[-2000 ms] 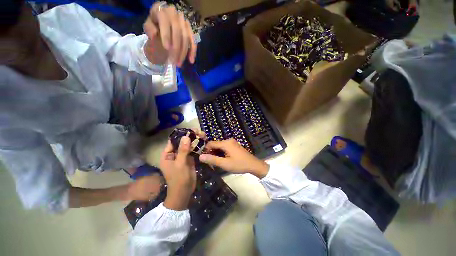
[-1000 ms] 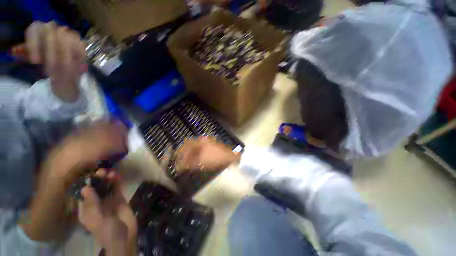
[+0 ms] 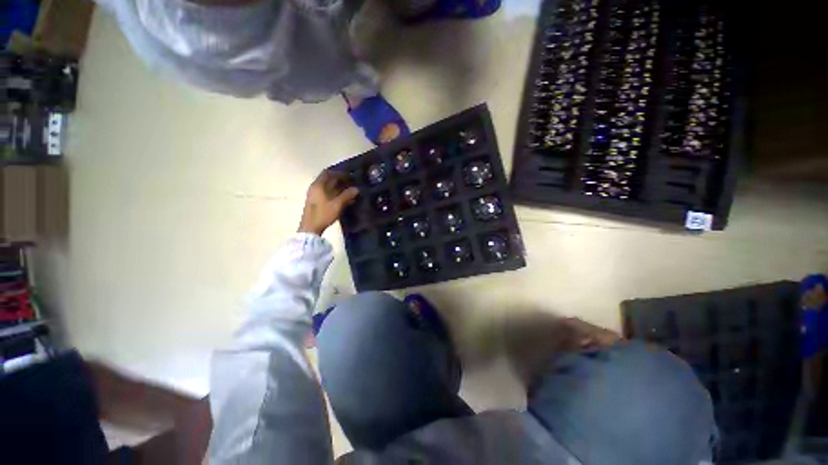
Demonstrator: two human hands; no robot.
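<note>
A black pocket tray [image 3: 436, 270] lies at a tilt on the cream floor before my knees. Glinting round units [image 3: 487, 207] sit in most of its square pockets; the leftmost column looks empty. My left hand [image 3: 329, 202] grips the tray's upper left edge, fingers over the rim. My right hand [image 3: 588, 335] is blurred and partly hidden at my right knee; whether it holds anything cannot be told. A black row tray [image 3: 635, 205] with three long columns of small glinting parts and a white corner label lies at the upper right.
A dark spare tray [image 3: 708, 309] lies right of my right knee. A person's blue slipper [image 3: 379, 120] nearly touches the pocket tray's top edge. Another blue slipper [image 3: 813, 304] is at the right edge. A blurred forearm [image 3: 150, 404] is at lower left. Dark stacked items [image 3: 36, 104] line the left edge.
The view has swung left and down. My left hand no longer holds the dark unit and now grips the pocket tray's edge. My right hand has left the row tray for my knee.
</note>
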